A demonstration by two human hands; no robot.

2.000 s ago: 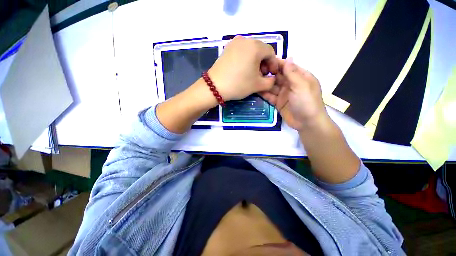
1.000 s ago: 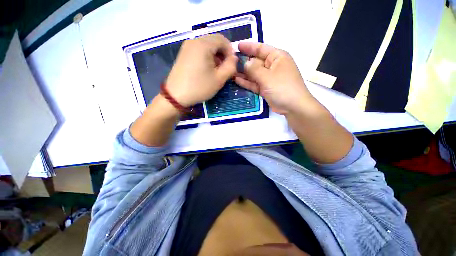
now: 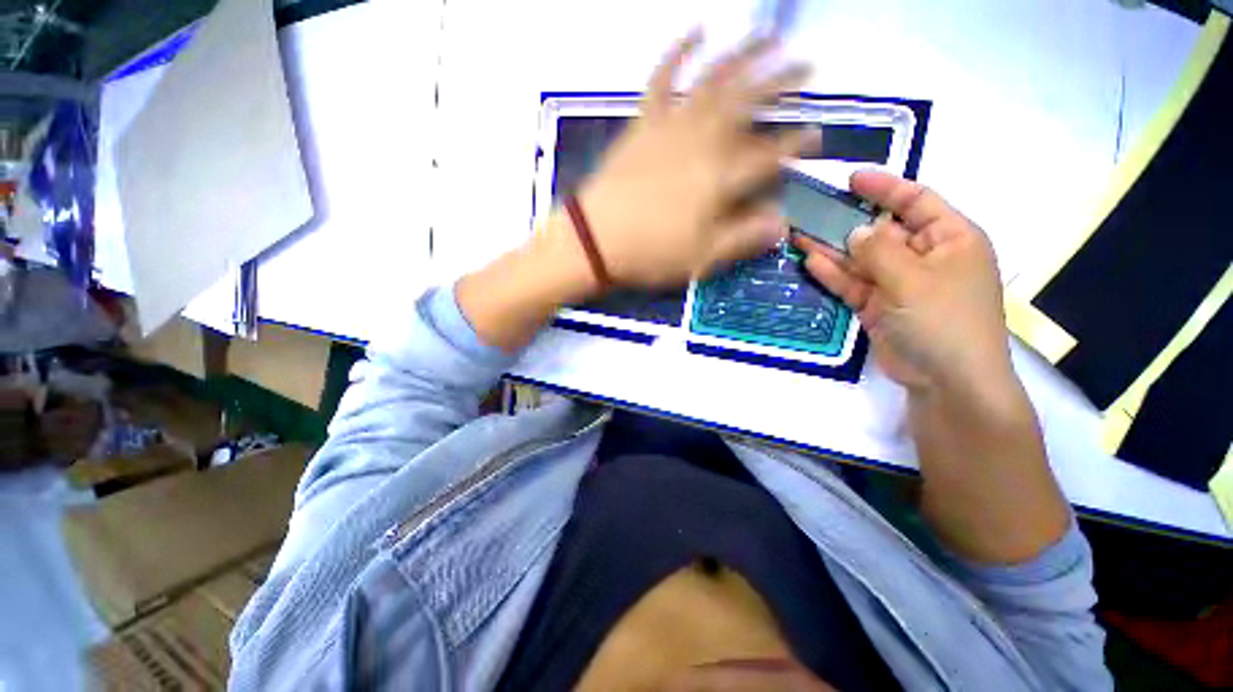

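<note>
The white two-part calculator housing [image 3: 546,160] lies on a flat black rectangle [image 3: 914,135], dark panel at left and green circuit board [image 3: 771,308] at right. My right hand [image 3: 926,270] holds a small silvery-grey rectangular piece [image 3: 822,210], which looks like an LCD, by its right end between thumb and fingers, over the board's upper part. My left hand [image 3: 703,176] is raised over the middle of the housing, fingers spread and blurred, with nothing visible in it. It hides part of the dark panel and the piece's left end.
Black adhesive strips [image 3: 1149,223] with pale yellow liner edges lie at the right of the white bench [image 3: 368,176]. Grey board sheets [image 3: 210,162] stand at the left. Brown cardboard [image 3: 176,521] is below left of the bench.
My left hand has come away from my right fingers and spread open. The grey piece in my right hand now shows more fully. The view has swung left, shifting the bench rightward.
</note>
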